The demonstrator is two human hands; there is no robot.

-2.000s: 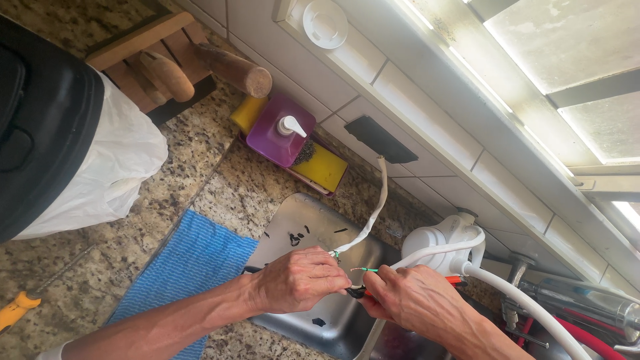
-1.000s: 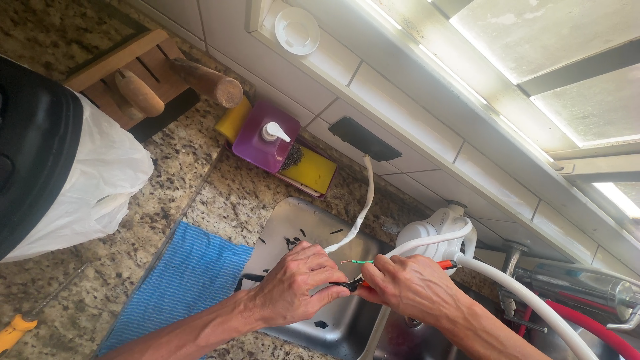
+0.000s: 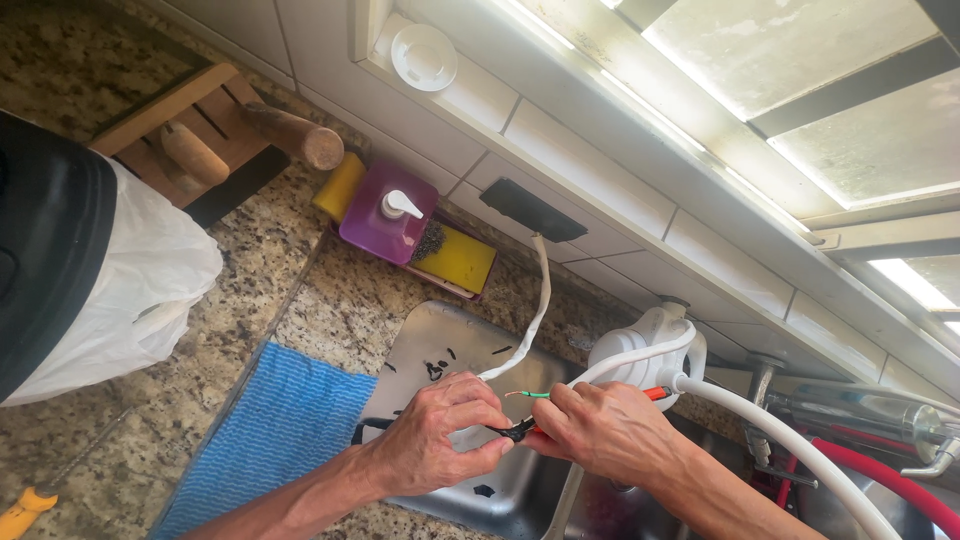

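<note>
Over the steel sink (image 3: 525, 480), my left hand (image 3: 442, 435) pinches a black-taped wire joint (image 3: 517, 430) between thumb and fingers, close to the white cable (image 3: 538, 300) from the wall plate. My right hand (image 3: 600, 427) grips an orange-handled tool (image 3: 658, 392), whose jaws are mostly hidden, and lies against the white cord (image 3: 637, 351) of the white electric tap heater (image 3: 634, 352). A green wire (image 3: 534, 394) with a bare copper end sticks out beside my right fingers. Black tape scraps (image 3: 435, 369) lie in the basin.
A blue cloth (image 3: 277, 442) lies left of the sink. Behind it stand a purple soap dispenser (image 3: 386, 214) and a yellow sponge (image 3: 457, 259). A yellow-handled screwdriver (image 3: 30, 510), a white plastic bag (image 3: 150, 277) and a wooden knife block (image 3: 180, 135) are at left. A white hose (image 3: 787, 442) arcs at right.
My hands stay together over the sink at the wires. The fingers of my left hand have shifted, and the black-taped joint now shows between them.
</note>
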